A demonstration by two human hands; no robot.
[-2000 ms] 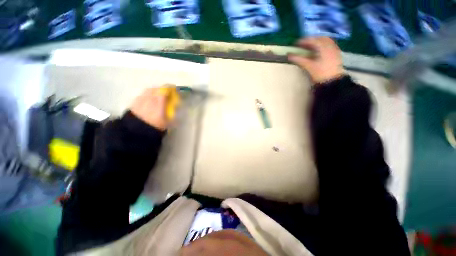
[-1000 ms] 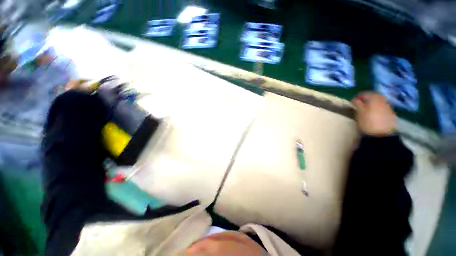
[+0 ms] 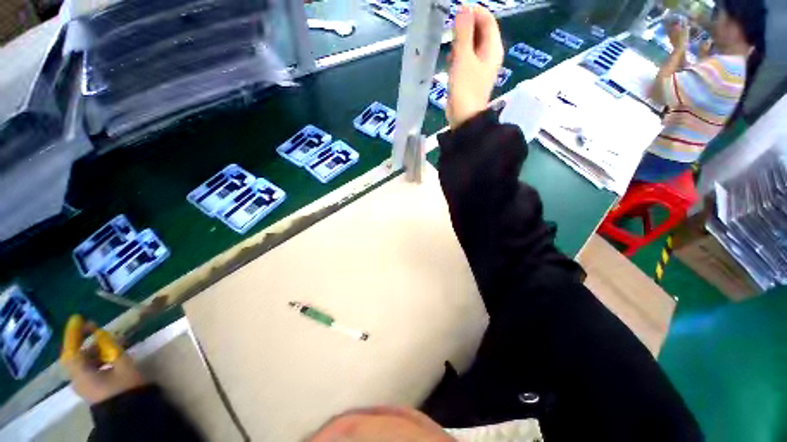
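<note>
My left hand (image 3: 102,367), with yellow finger cots, is at the belt's near edge at the lower left, fingers bent; I cannot tell whether it holds something small. My right hand (image 3: 475,65) is raised over the belt beside the upright post, fingers curled; its fingertips do not show clearly. Light-blue housings with black parts lie mostly in pairs on the dark-green belt (image 3: 185,155); one pair (image 3: 237,197) is beyond the edge rail. A slim green tool with a whitish end (image 3: 328,320) lies on the beige sheet (image 3: 388,259), touched by neither hand.
A metal post (image 3: 418,78) stands at the belt edge. A worn rail (image 3: 250,242) runs along it. A thin metal bar (image 3: 119,299) lies near my left hand. Papers (image 3: 595,129), a seated person in a striped shirt (image 3: 703,104), a red stool (image 3: 651,207) and stacked trays (image 3: 759,216) are right.
The view has swung to the right. My left hand has left the black and yellow box and is at the belt edge. My right hand has left the rail and reaches up over the belt.
</note>
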